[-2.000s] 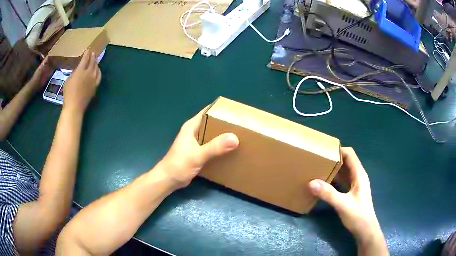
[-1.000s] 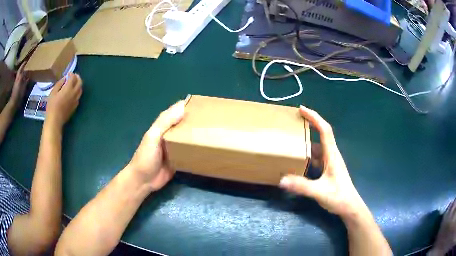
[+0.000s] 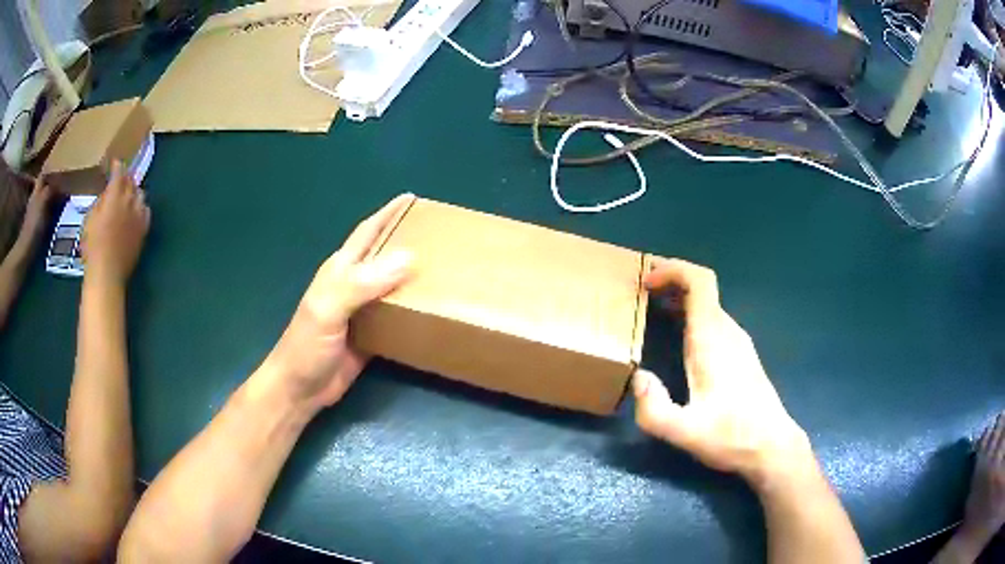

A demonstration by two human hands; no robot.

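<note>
A closed brown tuck-top carton (image 3: 507,292) is held just over the bench, slightly tilted, its broad top face and front long side showing. My left hand (image 3: 331,308) grips its left end, thumb on the top face and fingers behind the edge. My right hand (image 3: 716,380) is at its right end, thumb at the lower front corner and fingertips at the upper corner, with a gap between palm and box. Both hands are bare. The box's underside is hidden.
At left, a neighbour's hands (image 3: 114,226) hold another carton (image 3: 94,143) on a white scale (image 3: 66,240). Beyond lie a cardboard sheet (image 3: 226,77), a power strip (image 3: 408,55), a white cable (image 3: 601,207) and a grey case (image 3: 749,44). Another person's hand (image 3: 989,474) is at right.
The carton has turned from tilted up, front face showing, to lying flatter, and sits further left. My left thumb has moved onto its top face since the last frame.
</note>
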